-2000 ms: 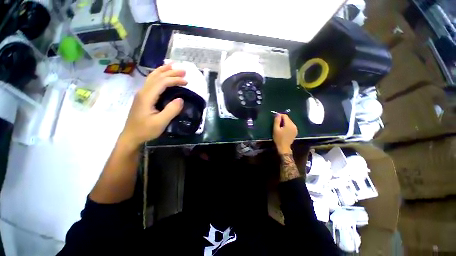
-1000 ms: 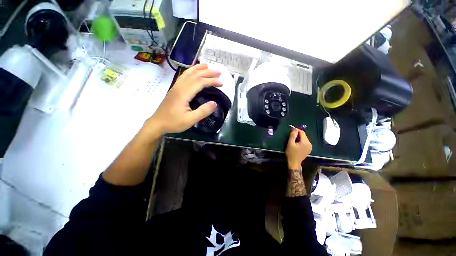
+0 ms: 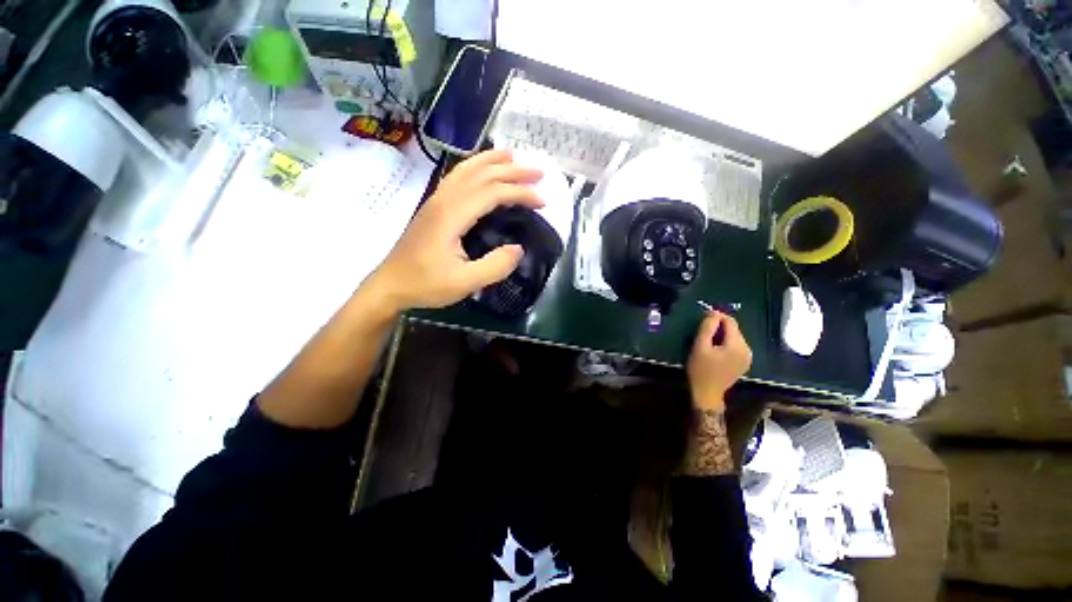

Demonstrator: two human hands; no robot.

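One white-and-black dome camera (image 3: 517, 261) stands at the left of the dark green mat (image 3: 588, 335). My left hand (image 3: 453, 241) is curved around its left side, fingers on the white cap and thumb on the black ball. A second dome camera (image 3: 655, 241) stands just right of it, its lens and ring of small lamps facing up toward me. My right hand (image 3: 719, 355) rests at the mat's front edge, fingertips pinched on a small thin tool (image 3: 705, 306) whose tip shows. What the tool is cannot be told for sure.
A bright monitor (image 3: 752, 59) and keyboard (image 3: 564, 132) are behind. A smartphone (image 3: 459, 104) lies behind left. Yellow tape (image 3: 815, 229), a black rounded box (image 3: 917, 212) and a mouse (image 3: 802, 321) are at right. A carton (image 3: 917, 482) of white parts is lower right; more cameras (image 3: 139, 49) are far left.
The view has shifted, so the bench appears farther right. My left hand stays on the left camera and my right hand stays at the mat's front edge with the thin tool.
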